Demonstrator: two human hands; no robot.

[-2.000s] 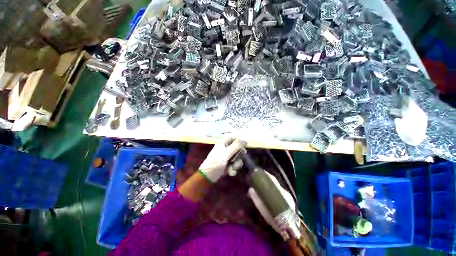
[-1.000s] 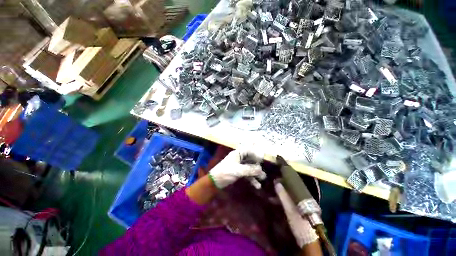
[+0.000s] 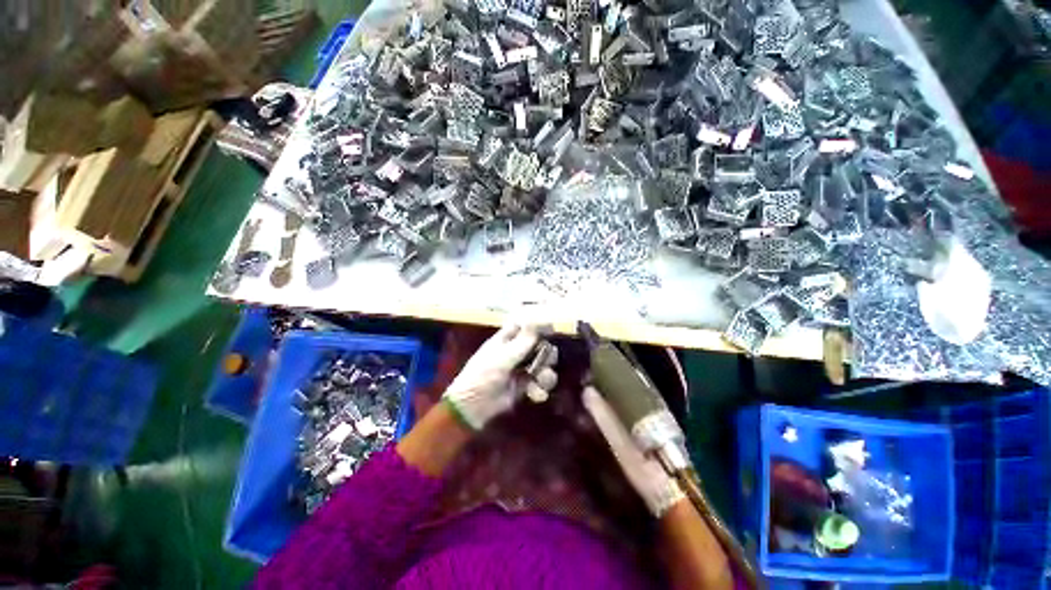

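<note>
My left hand (image 3: 498, 375), in a white glove, holds a small metal housing (image 3: 539, 357) between thumb and fingers over my lap, just below the table edge. My right hand (image 3: 628, 447), also gloved, holds the olive-grey air tool (image 3: 628, 390) along its body. The tool's black nose points up and left at the table edge, apart from the housing. A loose pile of thin silver fasteners (image 3: 588, 244) lies near the table edge, with a large heap of metal housings (image 3: 692, 150) behind and around it.
A blue crate (image 3: 256, 461) of metal parts stands below left. Another blue crate (image 3: 859, 565) with plastic and a pale green item stands below right. A clear sheet of fasteners (image 3: 893, 328) with a white item (image 3: 954, 297) lies at the table's right. Cartons (image 3: 98, 190) are at far left.
The view swung left and back. Against two seconds ago, the tool nose has moved up and away from my left hand. The left hand still holds a small piece near the table edge.
</note>
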